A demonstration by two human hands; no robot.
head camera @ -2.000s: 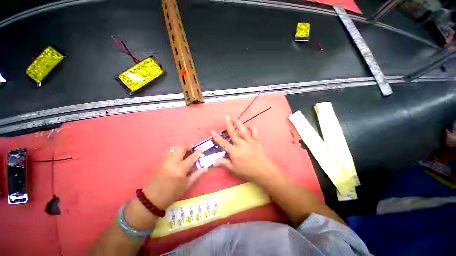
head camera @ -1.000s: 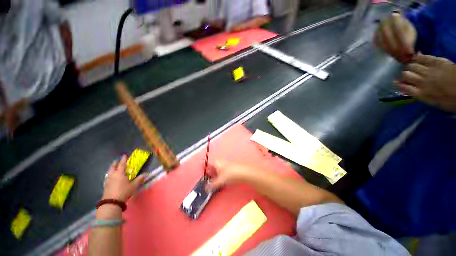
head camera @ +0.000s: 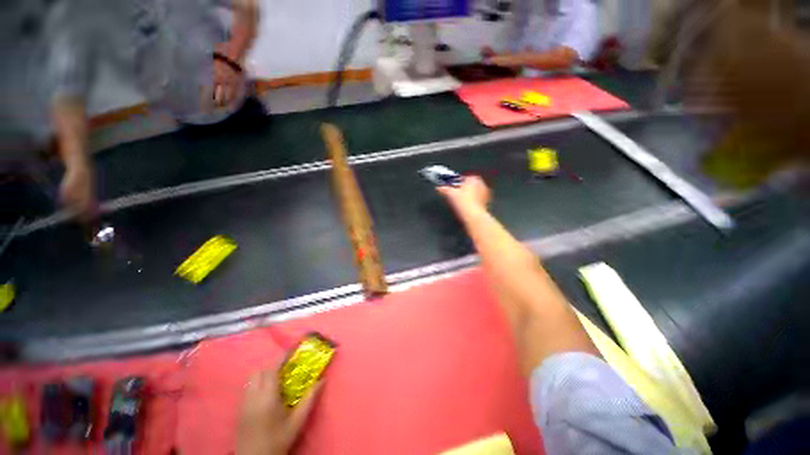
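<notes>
My left hand [head camera: 269, 416] holds a battery pack [head camera: 307, 366], yellow face up, over the red mat [head camera: 400, 355] at the lower middle. My right hand [head camera: 469, 194] is stretched out over the dark belt, its fingers at a second pack [head camera: 439, 175] that looks dark and silvery. Blur hides the exact finger contact there. The corner of a pale yellow label strip [head camera: 484, 445] shows at the bottom edge.
Yellow packs [head camera: 206, 259] lie on the belt [head camera: 266, 222]. An orange-brown slotted bar [head camera: 355, 218] and a pale metal bar [head camera: 653, 167] cross it. Spare strips [head camera: 648, 338] lie right. Several dark packs [head camera: 124, 413] lie lower left. People sit across the belt; a blurred person is at right.
My left hand has brought a yellow-faced pack from the belt edge onto the mat side. My right hand has moved from the mat out over the belt with the dark pack. The view has shifted.
</notes>
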